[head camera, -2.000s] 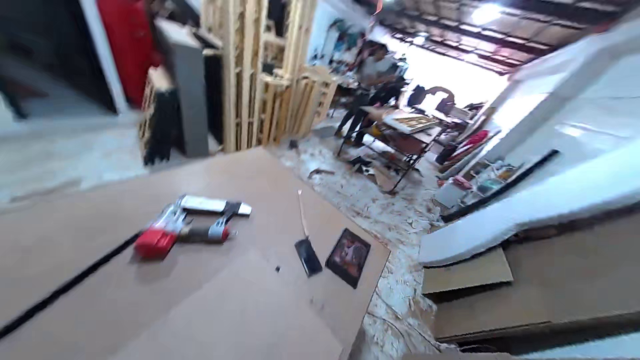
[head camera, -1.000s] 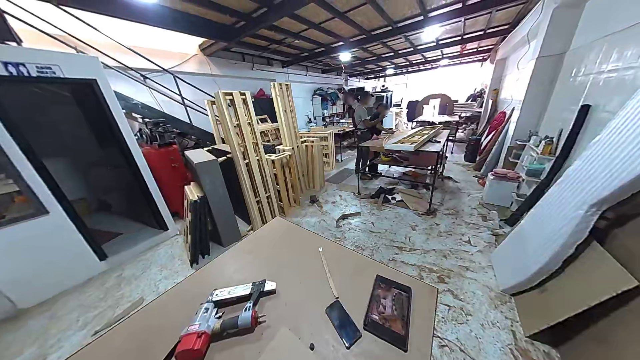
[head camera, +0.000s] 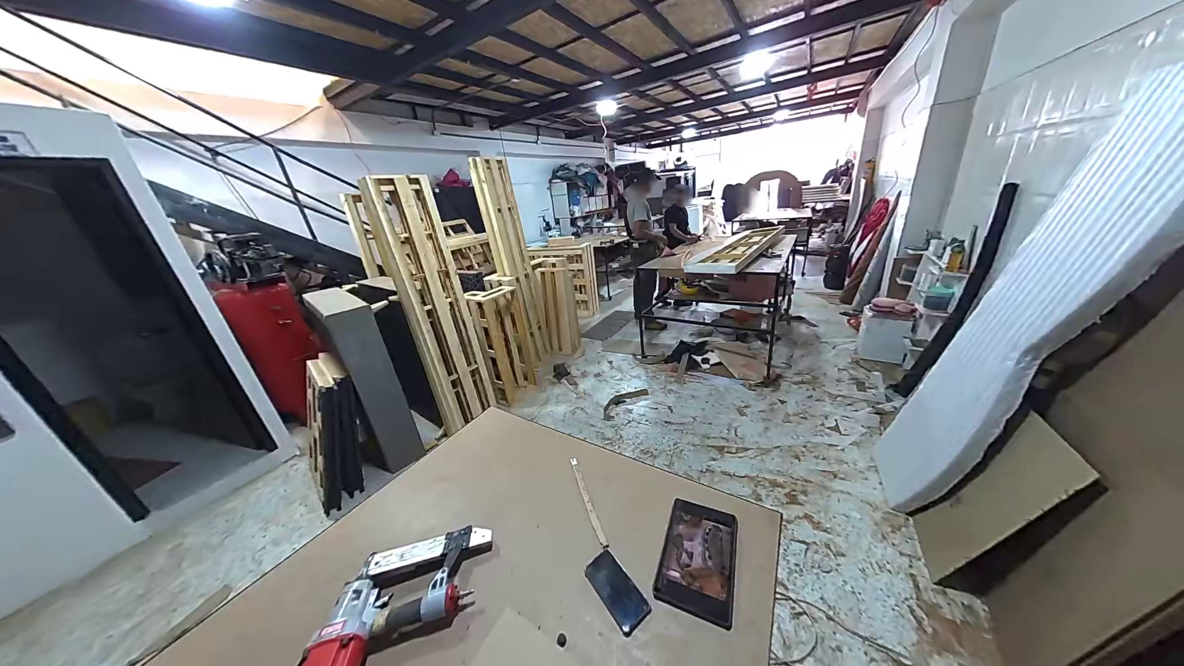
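Observation:
Neither my left hand nor my right hand shows in the head view. On the brown board tabletop (head camera: 518, 481) in front of me lies a red and silver pneumatic stapler (head camera: 388, 592), at the lower left. To its right, a dark phone (head camera: 618, 592) lies face up, with a thin pale strip (head camera: 588, 502) reaching from its top end. Beside the phone rests a black tablet (head camera: 696, 562) with a picture on its screen. A small dark round piece (head camera: 561, 639) lies near the table's lower middle.
Wooden frames (head camera: 430, 296) and a grey panel (head camera: 365, 375) stand beyond the table at left. Two people (head camera: 647, 231) are at a metal-legged worktable (head camera: 712, 268) farther back. Scraps (head camera: 717, 356) litter the floor under it. White ribbed padding (head camera: 1036, 305) leans at the right.
The view has swung up and levelled, showing more of the workshop. The stapler, phone and tablet keep their places on the tabletop.

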